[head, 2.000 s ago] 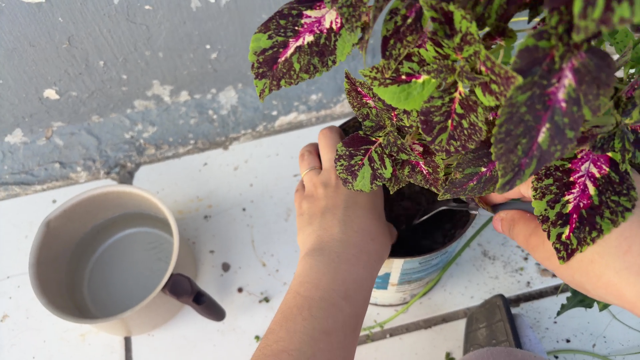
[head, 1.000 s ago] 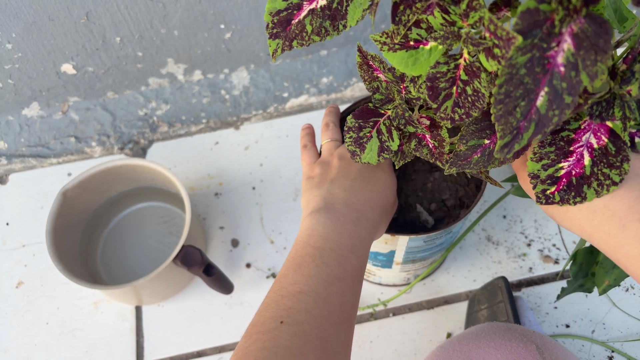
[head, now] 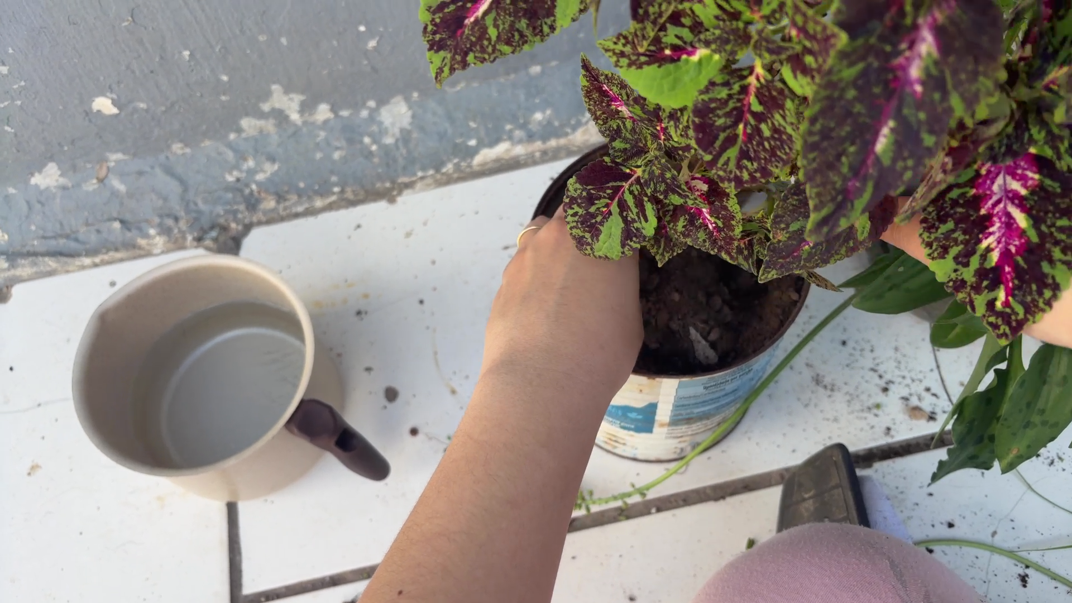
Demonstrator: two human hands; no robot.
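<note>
A coleus plant [head: 745, 117] with purple and green leaves stands in a rusty metal can [head: 670, 410] of dark soil [head: 712, 310]. My left hand [head: 569, 293], with a ring on one finger, reaches into the can at its left side; its fingertips are hidden under the leaves, so what they hold cannot be seen. On the right, my right hand [head: 904, 230] is almost wholly covered by the coleus leaves, and only bits of skin show. The tool seen earlier is out of sight.
A beige pot [head: 205, 276] with a dark handle and water inside stands at left on white tiles. Behind runs a peeling grey wall [head: 209, 109]. A green stem [head: 754, 394] trails past the can; spotted green leaves [head: 1034, 406] lie right. My shoe [head: 825, 490] and knee are near.
Two seconds ago my right hand held a metal tool in the soil; the hand has since drawn back to the right behind the leaves. My left hand stays at the can's left side.
</note>
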